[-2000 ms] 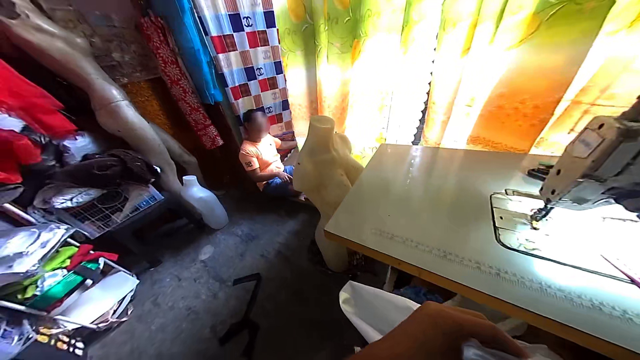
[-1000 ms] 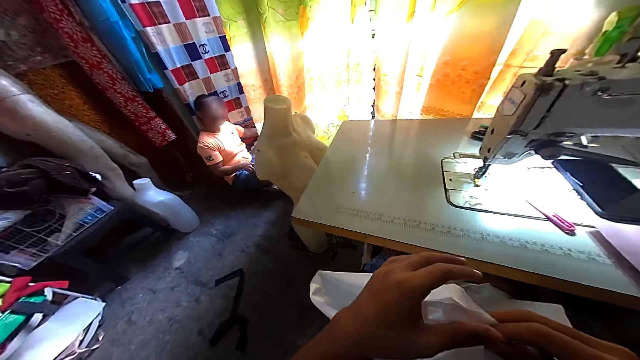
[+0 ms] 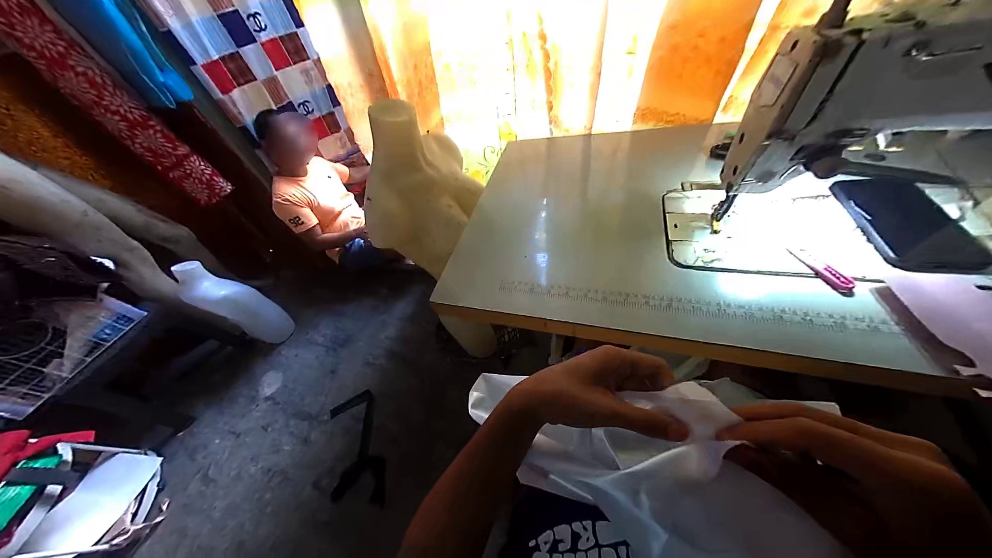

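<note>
White fabric [image 3: 659, 473] lies bunched over my lap, below the front edge of the sewing table. My left hand [image 3: 593, 391] pinches a fold of it between thumb and fingers. Close on the right, my right hand [image 3: 845, 449] grips the same cloth, its fingertips almost meeting the left thumb. On the table above stands an industrial sewing machine [image 3: 876, 101], its lamp lighting the needle plate [image 3: 690, 229]. A pink-handled seam ripper or similar small tool [image 3: 833, 275] and a black smartphone [image 3: 911, 225] lie by the machine. Some of the fabric is hidden under my hands.
The sewing table's edge [image 3: 620, 329] runs just beyond my hands. A pale dress form [image 3: 415, 186] stands at its left end, beside a seated person [image 3: 314, 190]. Black straps [image 3: 364, 442] and a white bust form [image 3: 232, 302] are at left. Pinkish material [image 3: 942, 310] lies on the table's right.
My right hand, not visible two seconds ago, now holds the white fabric beside my left hand. Both hands have come close together on the cloth. The view has turned rightward.
</note>
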